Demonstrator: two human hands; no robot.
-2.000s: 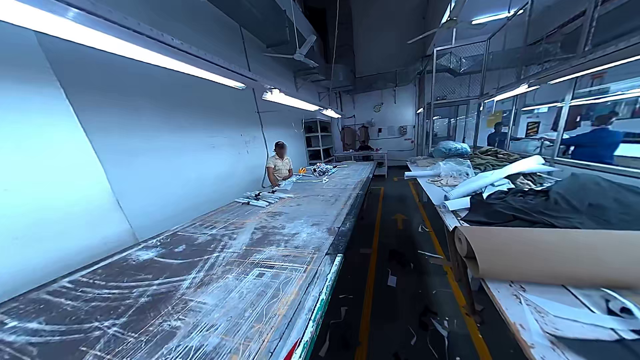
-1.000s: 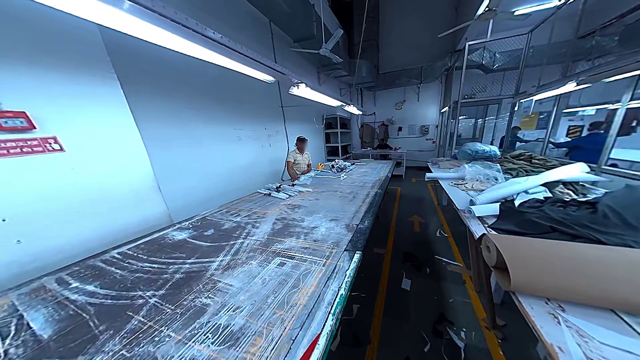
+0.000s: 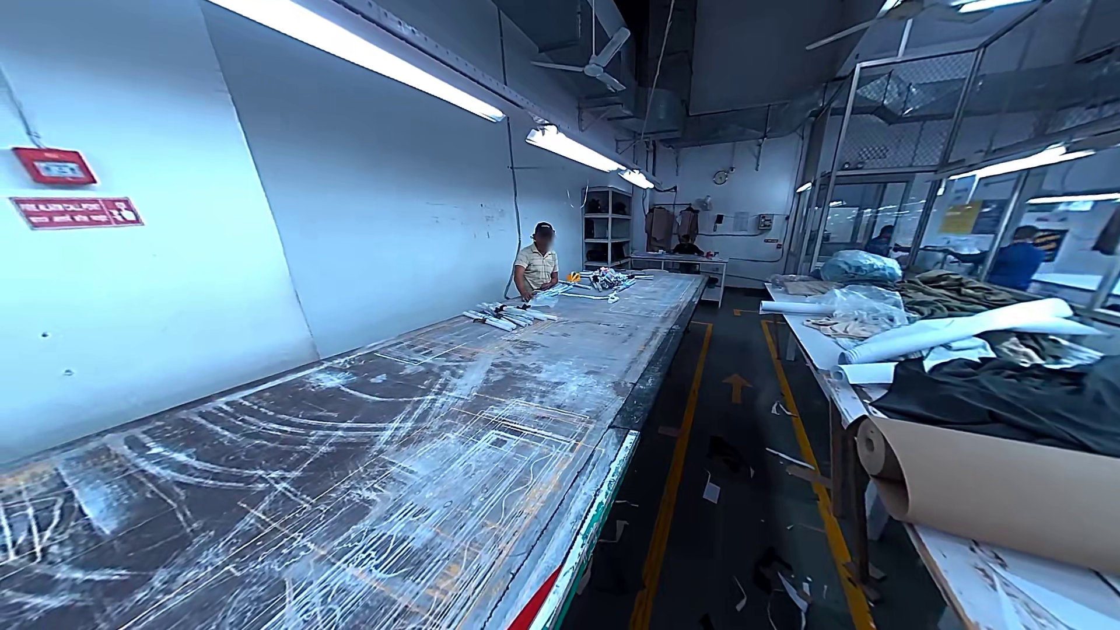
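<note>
Neither my left hand nor my right hand shows in the head view, so what they hold is hidden. A long work table (image 3: 420, 455), its dark top covered in chalk-like lines and scratches, runs from the near left into the distance. Rolled white pieces (image 3: 503, 317) lie in a bunch on its far part. Beyond them is a tangled pile of mixed material (image 3: 608, 280). On the right, a second table carries a large roll of brown paper (image 3: 997, 490), black fabric (image 3: 1006, 398) and white paper rolls (image 3: 958, 331).
A person (image 3: 536, 262) stands at the far left side of the long table. Between the tables runs an aisle (image 3: 731, 437) with yellow lines and scattered scraps. A metal shelf (image 3: 607, 229) stands at the back; another person (image 3: 1018, 261) is behind the partition at right.
The view has turned left, bringing a red wall box and sign into sight. My hands are in none of the frames.
</note>
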